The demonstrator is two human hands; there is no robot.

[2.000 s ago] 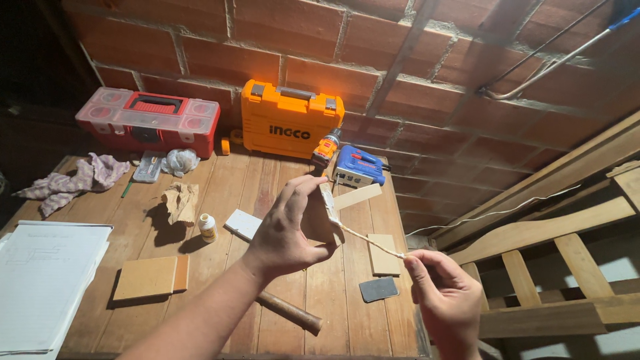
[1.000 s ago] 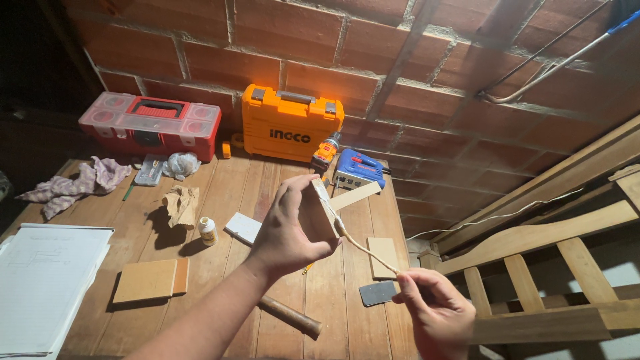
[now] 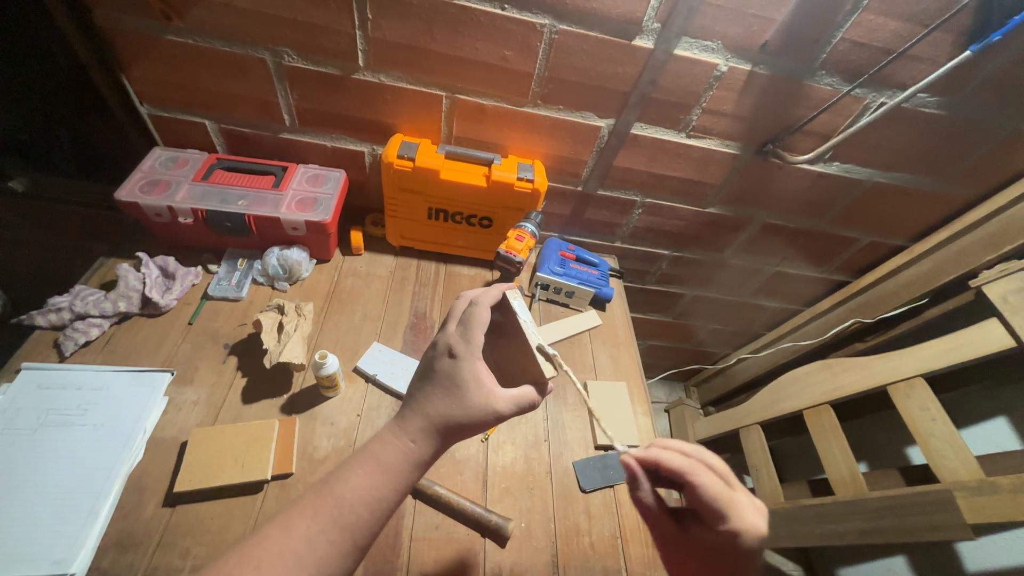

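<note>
My left hand (image 3: 472,364) grips a small wooden board (image 3: 528,332) by its faces, with one narrow edge turned up. A whitish smear, perhaps glue, lies along that edge. Between the fingertips of my right hand (image 3: 696,496) is one end of a thin pale stick or twisted cord (image 3: 588,396), whose far end touches the smeared edge. An uncapped white bottle (image 3: 327,374) stands on the table to the left of my left hand. Below the hands lies a brown wooden rod (image 3: 464,510), partly hidden by my left forearm.
A red toolbox (image 3: 232,208), an orange tool case (image 3: 460,200), a cordless drill (image 3: 518,244) and a blue jigsaw (image 3: 572,272) line the back. Crumpled paper (image 3: 286,332), stacked boards (image 3: 228,456) and papers (image 3: 76,456) lie left; a dark flat block (image 3: 598,472) and a pale board (image 3: 612,412) lie right.
My right hand has shifted slightly along the board's edge with the stick or cord. My left hand still holds the board, now tilted a little differently.
</note>
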